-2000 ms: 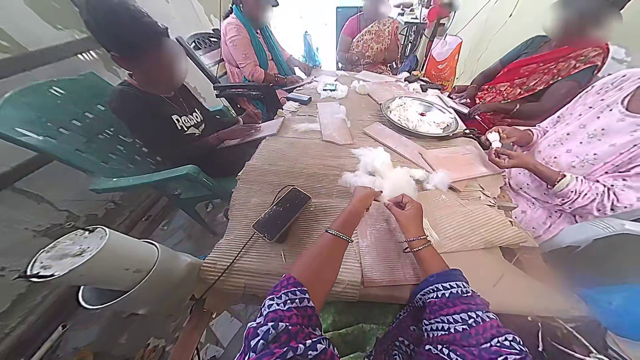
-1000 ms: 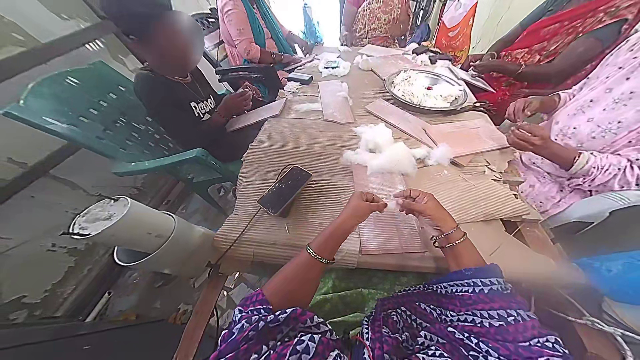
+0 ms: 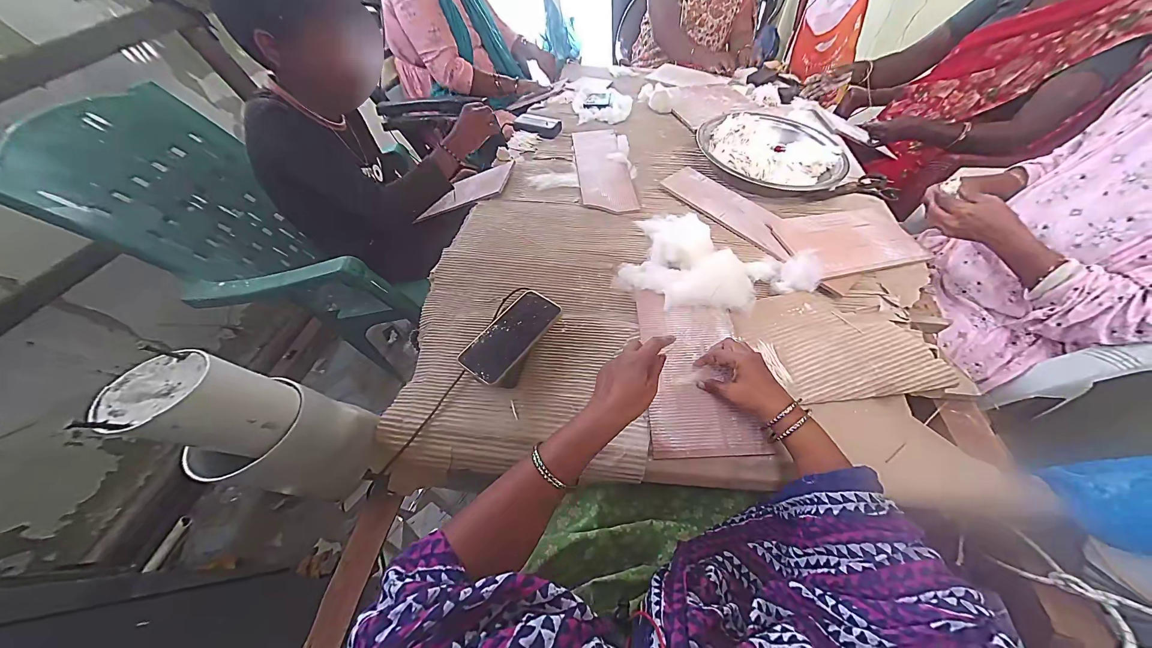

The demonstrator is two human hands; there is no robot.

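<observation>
A flat pinkish tile (image 3: 706, 396) with a ridged surface lies on corrugated cardboard in front of me. My right hand (image 3: 742, 378) is over its right part, with a small wisp of white fluff between thumb and fingers. At the tile's left edge is my left hand (image 3: 634, 376), its fingers bent; whether anything is between them cannot be told. Fluffy white cotton (image 3: 706, 270) lies in loose clumps across the tile's far end. Left of my left hand rests a dark smartphone (image 3: 511, 337) on a small support, with a cable attached.
Farther right, a round metal tray (image 3: 814, 184) holds white material beside scissors (image 3: 873, 184). More tiles (image 3: 850, 241) lie around it. Co-workers sit along the table's sides and far end. Left of the table are a green plastic chair (image 3: 261, 292) and pale cylindrical containers (image 3: 234, 414).
My hands, close together over the tile with cotton between them one second ago, have moved apart. The wisp is now at my right hand.
</observation>
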